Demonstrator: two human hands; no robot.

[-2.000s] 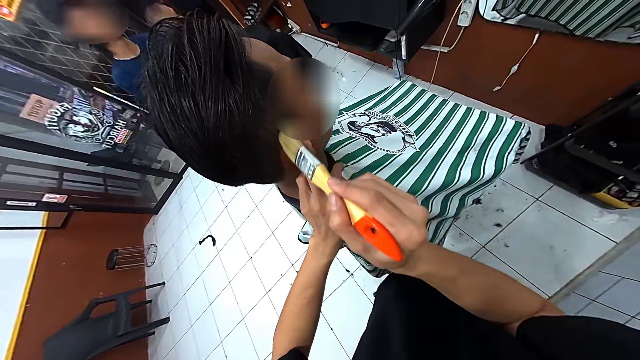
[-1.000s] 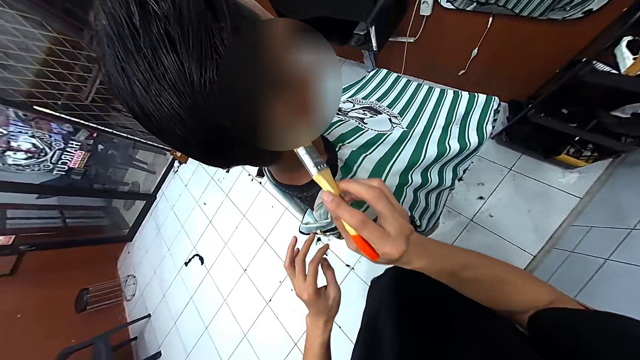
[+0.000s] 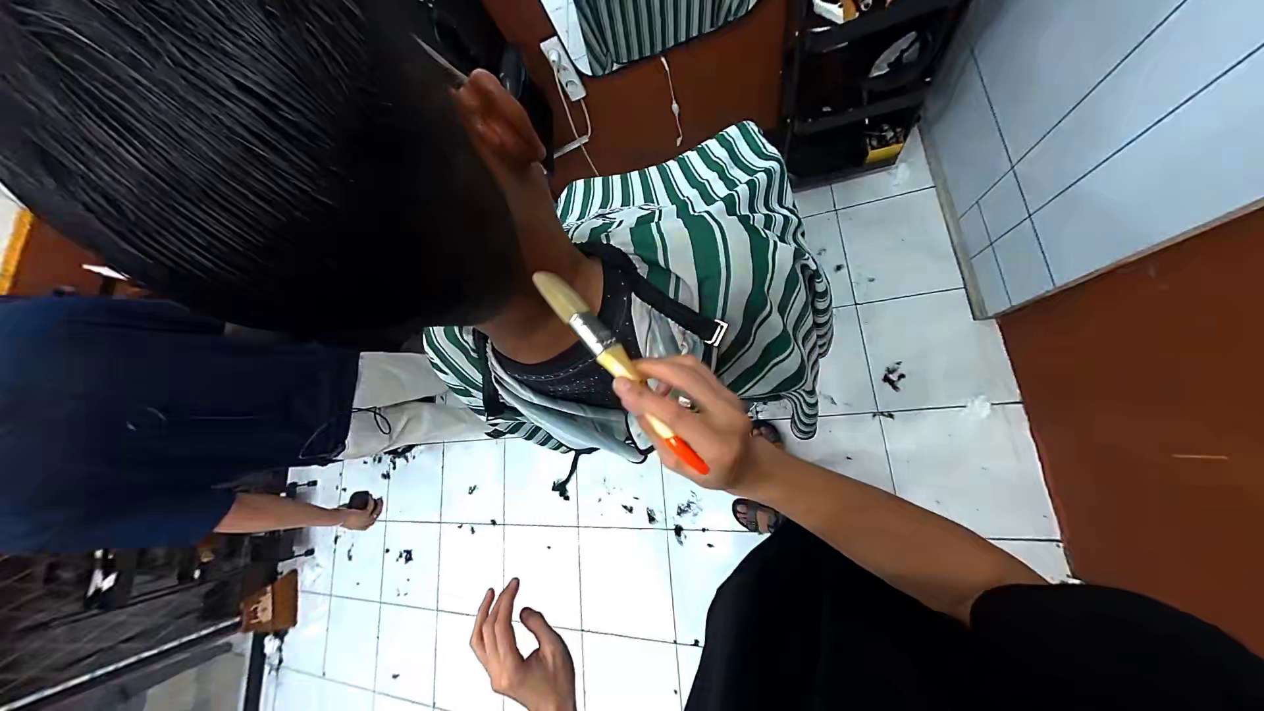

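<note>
My right hand (image 3: 696, 425) is closed around the wooden handle of a flat bristle brush (image 3: 617, 363) with a red-orange end. Its pale bristles point at the back of the neck of a person with short black hair (image 3: 257, 158); whether they touch the skin cannot be told. A green-and-white striped barber cape (image 3: 711, 237) covers that person, with a dark strap and buckle behind the neck. My left hand (image 3: 523, 647) is low in the view over the tiled floor, fingers apart, holding nothing.
At the left stands another person in a dark blue shirt (image 3: 148, 425), a small dark object in one hand. Hair clippings (image 3: 563, 484) lie scattered on the white tiles. A black shelf (image 3: 859, 89) stands at the upper right beside a tiled wall (image 3: 1106, 128). A power strip (image 3: 563, 69) hangs on the brown wall.
The view has swung round to behind the seated person's head. The brush has gone from the face and jaw area to the nape. My left hand has come away from the brush and the head.
</note>
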